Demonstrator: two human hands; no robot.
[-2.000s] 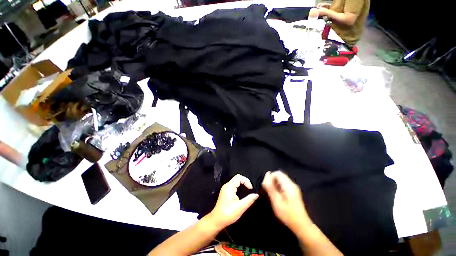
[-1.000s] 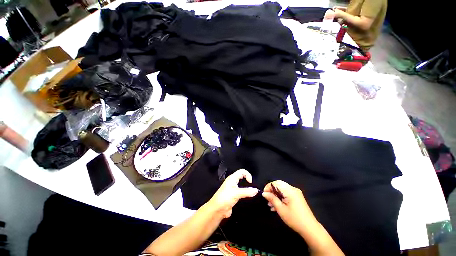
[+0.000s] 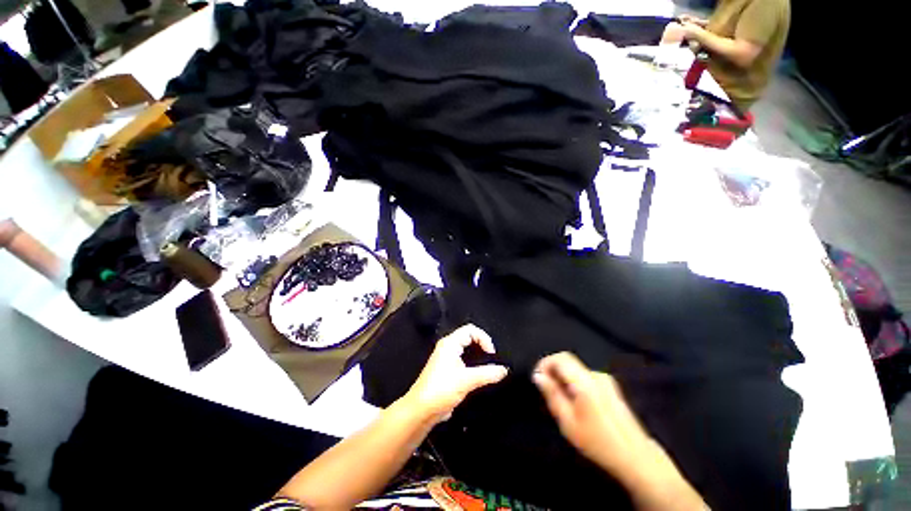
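A black garment [image 3: 639, 339] lies spread over the table in front of me. My left hand [image 3: 461, 371] is at its near middle, thumb and forefinger curved around a bit of black cloth. My right hand [image 3: 579, 394] is just to the right of it, not touching it, with fingertips pinched together and slightly blurred. No needle or thread can be made out. A round white plate [image 3: 328, 311] with a dark rim holds heaped black pieces and small bits, left of my hands.
The plate sits on an olive-brown cloth [image 3: 318, 371]. A phone [image 3: 202, 329], a brown-olive cylinder [image 3: 190, 263], plastic bags and an open cardboard box [image 3: 88, 125] are at left. A black garment pile [image 3: 479, 120] lies beyond. A person [image 3: 739, 45] is at the far right.
My right hand has moved slightly right, leaving a wider gap to my left hand than one second ago. The dark item seen at its fingers then is not visible now. The view has shifted slightly.
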